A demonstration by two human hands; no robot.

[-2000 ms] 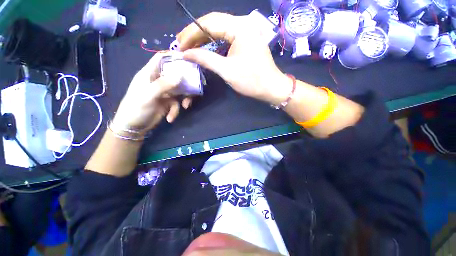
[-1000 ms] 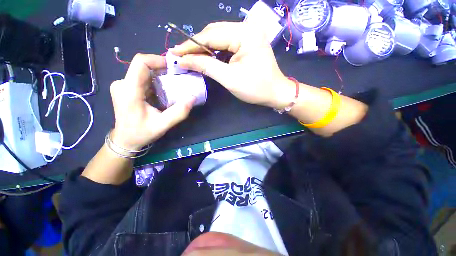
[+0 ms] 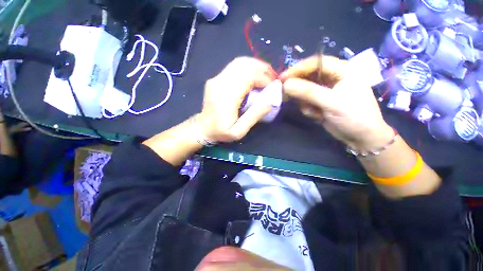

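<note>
A lavender housing (image 3: 268, 106) is mostly covered by my left hand (image 3: 235, 98), which holds it over the dark mat. A red lead wire (image 3: 249, 36) runs up from the fingertips to a tiny white connector (image 3: 256, 18). My right hand (image 3: 333, 95) meets the left at the housing's top, with thumb and forefinger pinched at the wire; any small part between them is too small to tell. A slim dark tool (image 3: 320, 62) projects blurred above the right hand's fingers.
A pile of lavender housings (image 3: 447, 95) with wires lies at right. Tiny clear rings and bits (image 3: 288, 53) lie beyond the hands. At left are a phone (image 3: 176, 39), white cable (image 3: 170, 87) and white box (image 3: 85, 71). Green edging (image 3: 307, 169) runs in front; a carton (image 3: 83, 211) stands below left.
The view has shifted, so the mat's things sit further right, and the box and carton at left show more. The housing's side neck, visible a second ago, is now hidden by the fingers.
</note>
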